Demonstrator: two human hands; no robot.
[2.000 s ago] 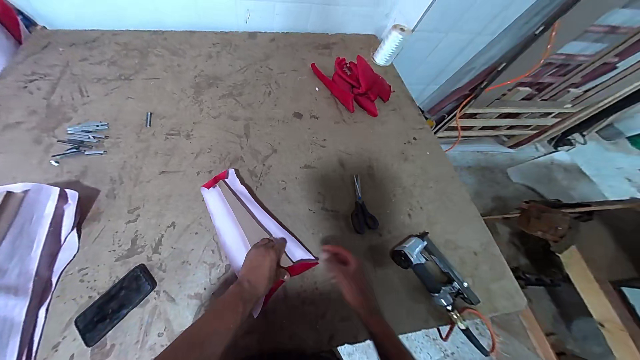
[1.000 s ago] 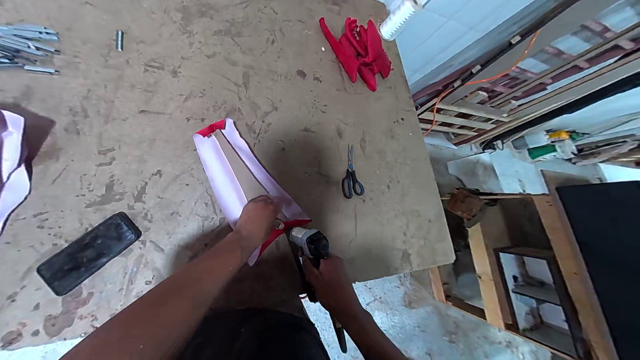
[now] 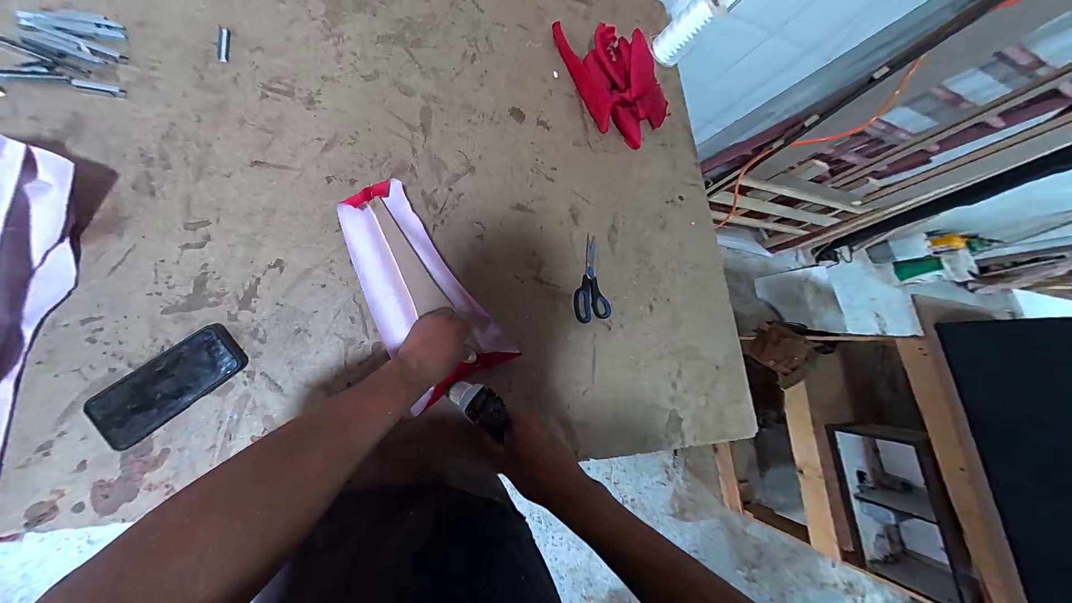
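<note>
A long board wrapped at its edges in pink fabric (image 3: 374, 268) with red fabric at both ends lies on the worktable (image 3: 318, 126). My left hand (image 3: 440, 347) presses the folded fabric down at the near end. My right hand (image 3: 532, 444) grips a pneumatic staple gun (image 3: 481, 404), whose head meets the red fabric at the near end. Its lower body is hidden by my hand. To the right lie scissors with dark handles (image 3: 591, 289), their blades pointing away.
A smartphone (image 3: 166, 385) and more pink fabric (image 3: 42, 251) lie at left. Strips of staples (image 3: 71, 46) sit at the far left, red fabric pieces (image 3: 615, 79) and a white spool (image 3: 687, 32) at the far right. Wooden frames (image 3: 796, 201) stand beyond the table.
My right hand has taken hold of the staple gun, which lay on the table's right side, and brought it to the near end of the piece. The view has shifted.
</note>
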